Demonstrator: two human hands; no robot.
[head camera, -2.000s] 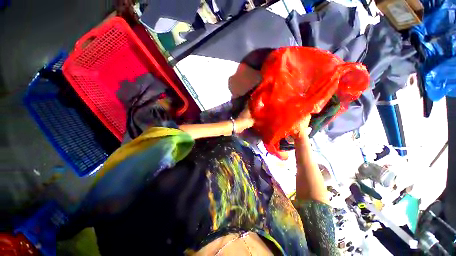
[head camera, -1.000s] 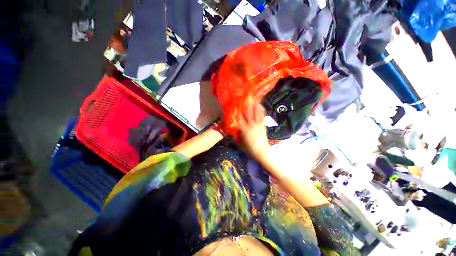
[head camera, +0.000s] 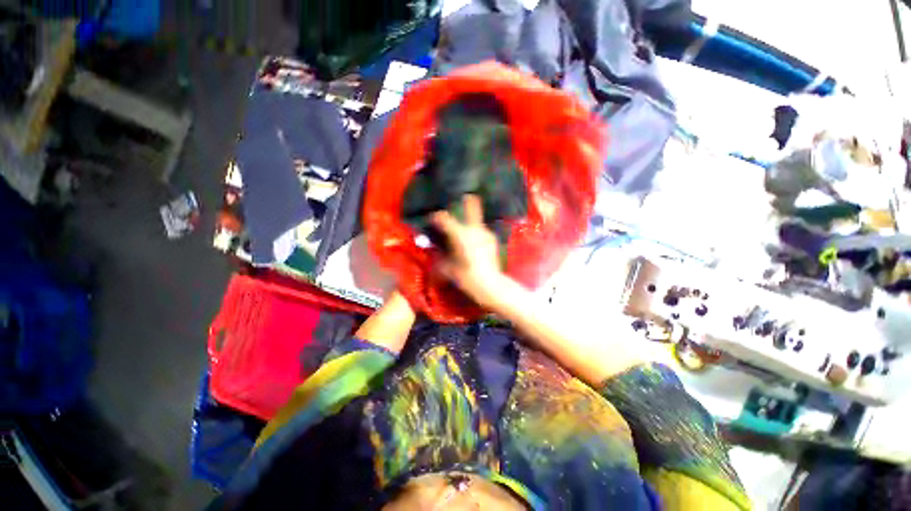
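A red plastic bag (head camera: 564, 165) is wide open in front of me, its mouth facing up. A dark black-green cloth bundle (head camera: 469, 150) lies inside it. My right hand (head camera: 467, 252) is inside the bag mouth over the near part of the bundle, blurred, fingers apart. A small white spot (head camera: 424, 241) shows beside it. My left hand (head camera: 398, 311) is at the bag's near left rim; its fingers are hidden by the bag, which it appears to hold.
A red basket (head camera: 262, 344) with dark cloth is at left, a blue basket (head camera: 215, 439) under it. Grey panels (head camera: 270, 165) lie beyond. Grey cloth (head camera: 624, 110) is heaped at the back. The white sewing machine (head camera: 739, 324) and scissors (head camera: 687, 351) are at right.
The view has turned rightward. The bag has opened wider, showing more of the dark bundle. My right hand has moved from the bag's near rim to inside its mouth.
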